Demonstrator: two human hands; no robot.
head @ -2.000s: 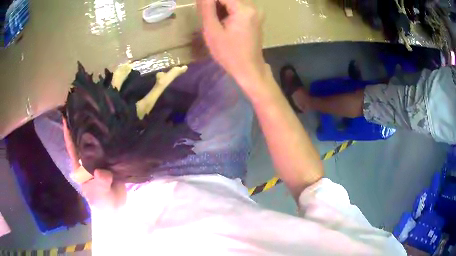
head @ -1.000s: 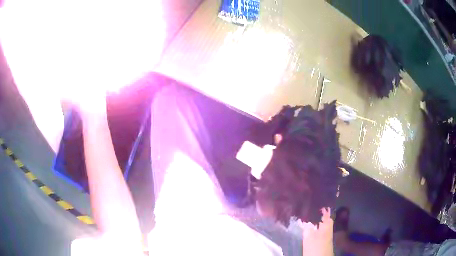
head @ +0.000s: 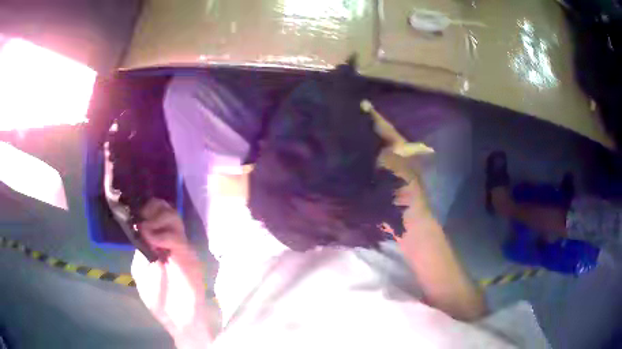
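A large black jagged hair or mane piece [head: 320, 170] hangs over my lap. A tan horn-like part [head: 415, 148] sticks out at its right side. My right hand [head: 399, 163] is mostly hidden behind this piece and supports it; the forearm comes up from the lower right. My left hand [head: 162, 228] is low at the left, by the bin, with fingers closed on a smaller dark piece [head: 129, 218] that has a pale edge. Blur and glare hide the exact grip.
A blue-edged bin [head: 92, 204] with black pieces stands left of my legs. The brown-covered table [head: 252, 34] carries a small white dish [head: 428, 22] with a swab. Strong glare fills the left. Another person's foot [head: 498, 174] and blue stools [head: 552, 252] are at the right.
The view has turned and the glare has shrunk. My left hand has come out of the glare and now shows with a dark piece. The large black piece is nearer the middle of the view.
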